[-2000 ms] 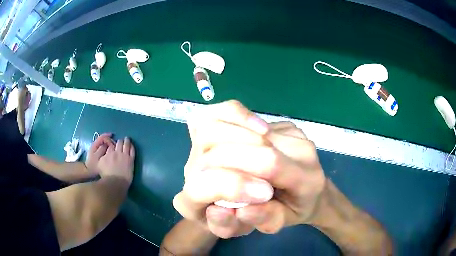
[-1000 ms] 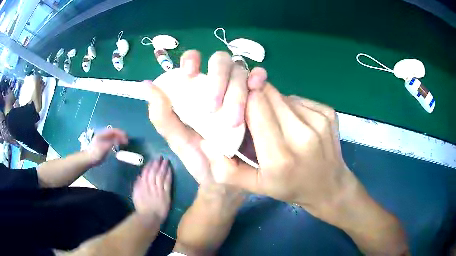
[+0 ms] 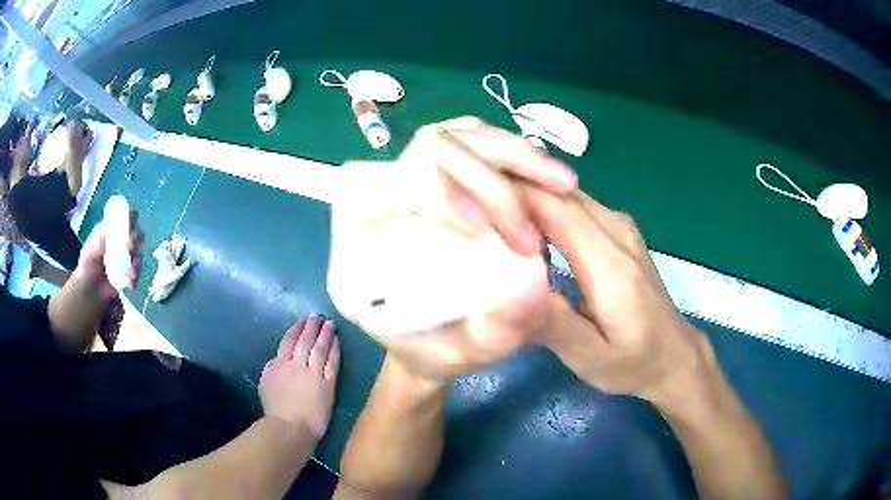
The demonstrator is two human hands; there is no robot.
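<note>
A closed white device is held up close to the camera above the bench, its near end showing a small dark slot. It is overexposed, so its edges blur into the skin. My left hand holds it from below and behind. My right hand is against its right side, its fingers meeting those of my left hand. Much of the device's right side is hidden by fingers. No brown or blue bands show on it.
The green belt carries several opened devices with white covers and cord loops. A pale rail borders the bench. At left, another person holds a white device; their other hand rests beside my left forearm. A crumpled white item lies there.
The device has turned so its slotted end faces the camera, and my hands have shifted around it. Belt items appear farther right. The neighbour has lifted a white device from the bench.
</note>
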